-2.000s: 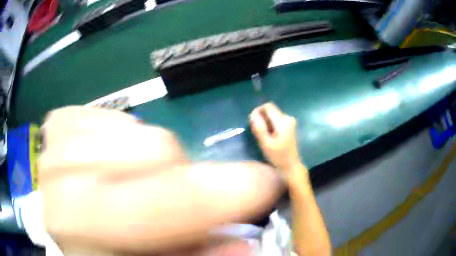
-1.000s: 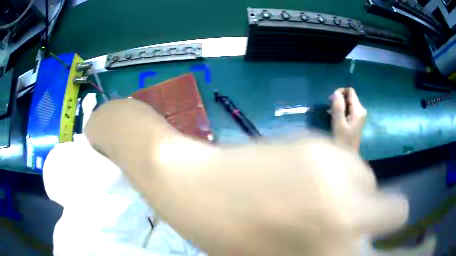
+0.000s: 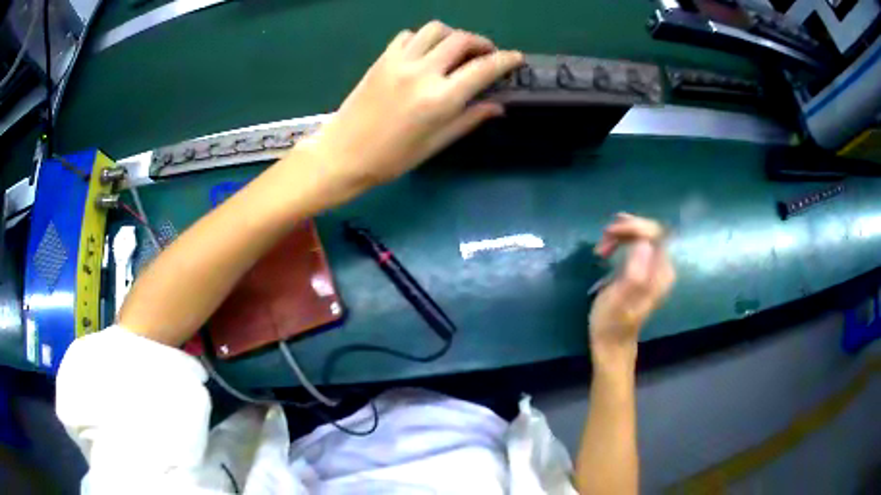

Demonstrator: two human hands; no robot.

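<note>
My left hand [image 3: 415, 106] reaches across to the far side, with its fingers over the left end of a grey bar module [image 3: 589, 81] with dark-centred cells and its thumb at the front edge. The module lies on a dark stack [image 3: 541, 128]; the hand hides its left end. My right hand [image 3: 633, 285], blurred, is over the near part of the green bench, its fingers curled around a slim tool [image 3: 604, 283], of which only a short part shows. A small white clear-edged sheet [image 3: 502, 246] lies between the hands.
A brown-red square pad [image 3: 275, 300] and a black pen-shaped tool [image 3: 411, 290] with a cord lie at left centre. A blue box [image 3: 60, 251] with a yellow front stands left. Another grey bar [image 3: 227, 150] lies behind the pad. A black perforated strip [image 3: 814, 199] lies right.
My left hand has moved from close before the camera to the bar module's left end. My right hand has turned and its tool no longer points away. The view has shifted.
</note>
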